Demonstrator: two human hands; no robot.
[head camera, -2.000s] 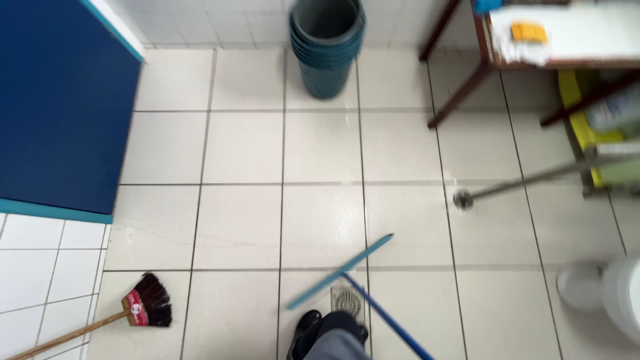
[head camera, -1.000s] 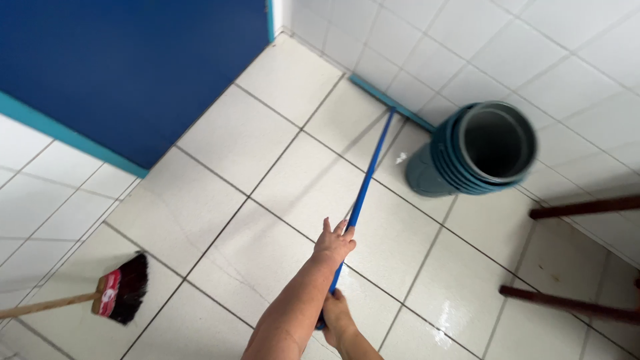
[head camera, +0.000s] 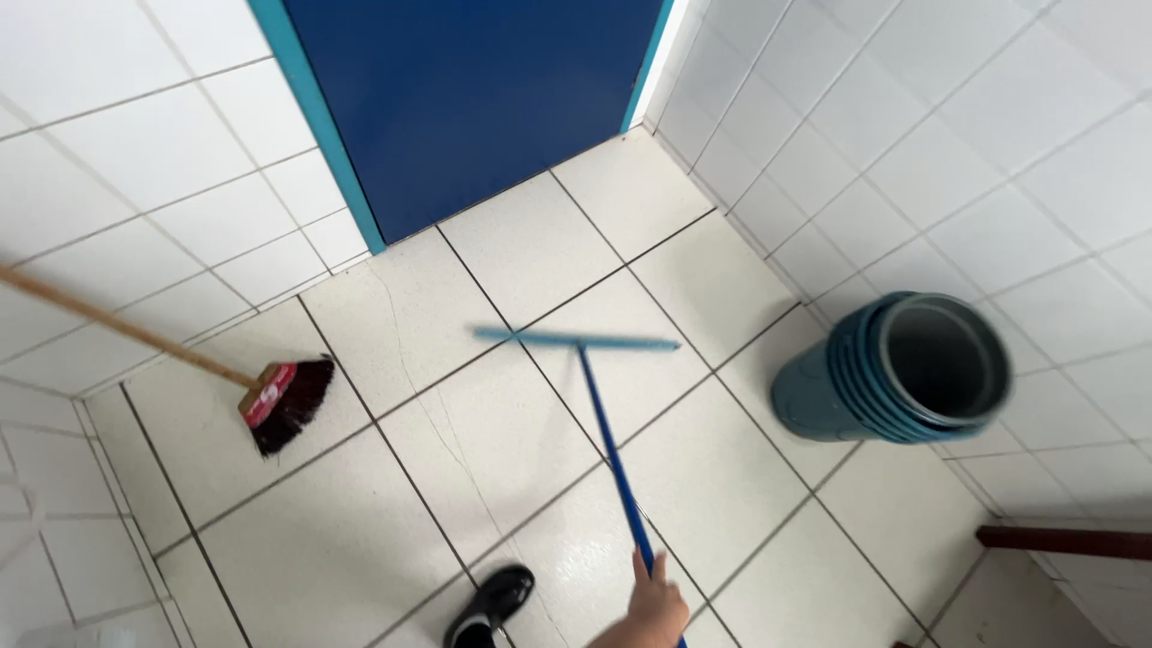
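Note:
My left hand (head camera: 657, 601) is closed around the blue pole (head camera: 615, 459) of a floor squeegee, near the bottom of the view, with the forearm coming in from the lower left. The pole runs up to the squeegee's teal blade (head camera: 585, 341), which lies across the pale floor tiles in front of the blue door (head camera: 486, 90) and is slightly blurred. My right hand is out of view. A black shoe (head camera: 504, 594) shows on the floor left of my hand.
A broom with dark bristles (head camera: 301, 405) leans with its wooden handle toward the left tiled wall (head camera: 162, 180). Stacked teal buckets (head camera: 841, 387) stand by the right wall. A dark red furniture leg (head camera: 1062, 542) juts in at the lower right. A crack runs through several floor tiles.
The squeegee blade has moved from the wall beside the buckets to the open floor before the door. My right hand, on the pole a second ago, has left the view. The view has turned leftward.

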